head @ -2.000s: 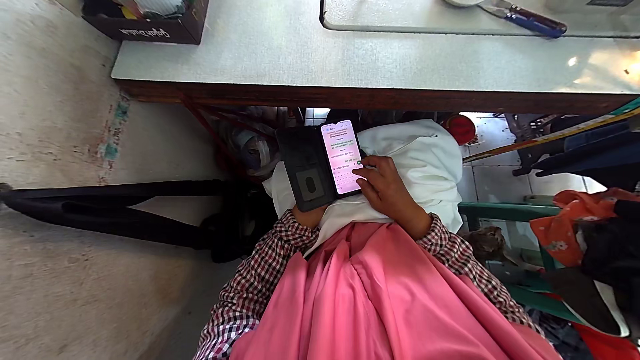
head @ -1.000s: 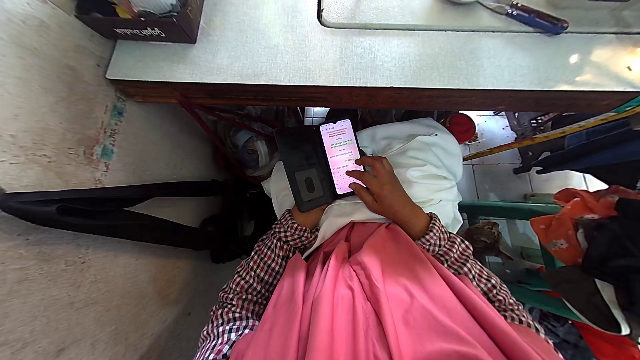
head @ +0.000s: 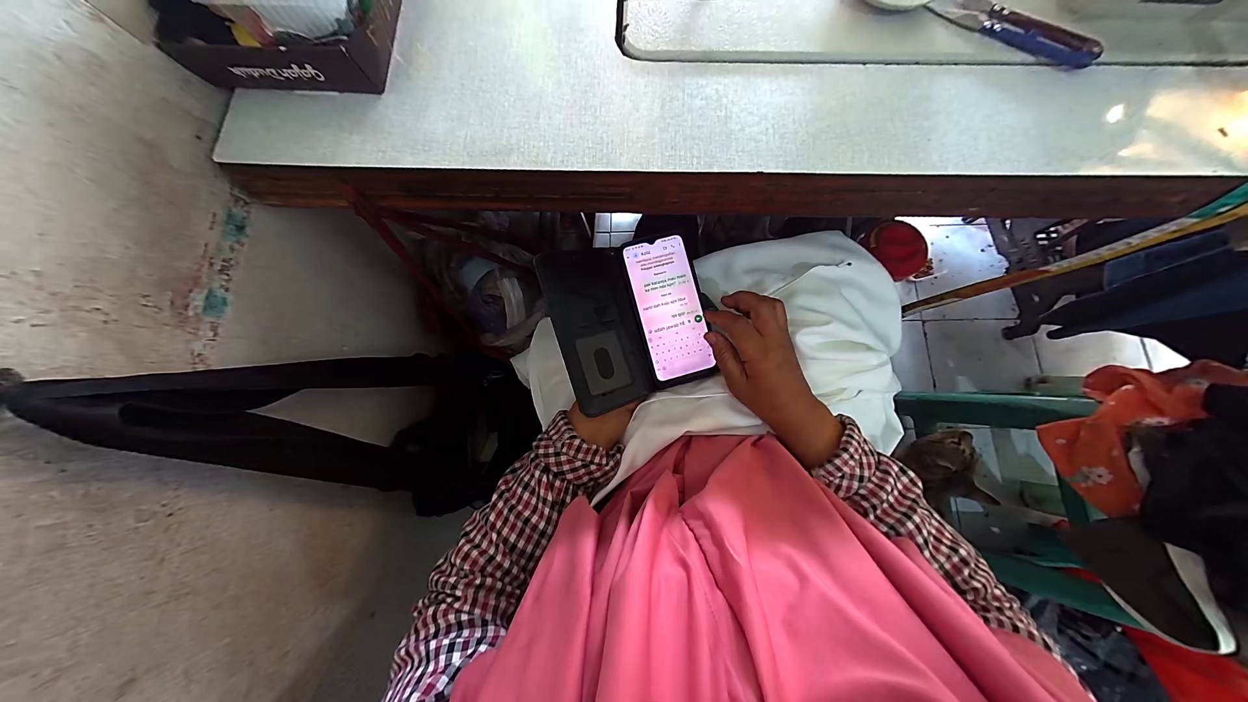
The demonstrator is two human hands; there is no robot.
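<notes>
A smartphone (head: 669, 307) with a lit pink screen bearing writing lies in an opened black flip case (head: 593, 331) over my lap. My left hand (head: 603, 422) is under the case and supports it; its fingers are hidden behind the case. My right hand (head: 765, 366) is at the phone's right edge, with its fingers bent and the fingertips at the lower right part of the screen. White cloth (head: 843, 312) covers my lap beneath the phone.
Ahead is a metal-topped table (head: 507, 127) with a cardboard box (head: 292, 68) and a blue-handled tool (head: 1043, 37). A black strap (head: 244, 380) hangs at left. A green chair frame (head: 994, 409), piled clothes (head: 1121, 439) and a cat (head: 941, 463) are at right.
My right fingers have shifted slightly at the phone's lower right edge. The left hand and the case have kept their places.
</notes>
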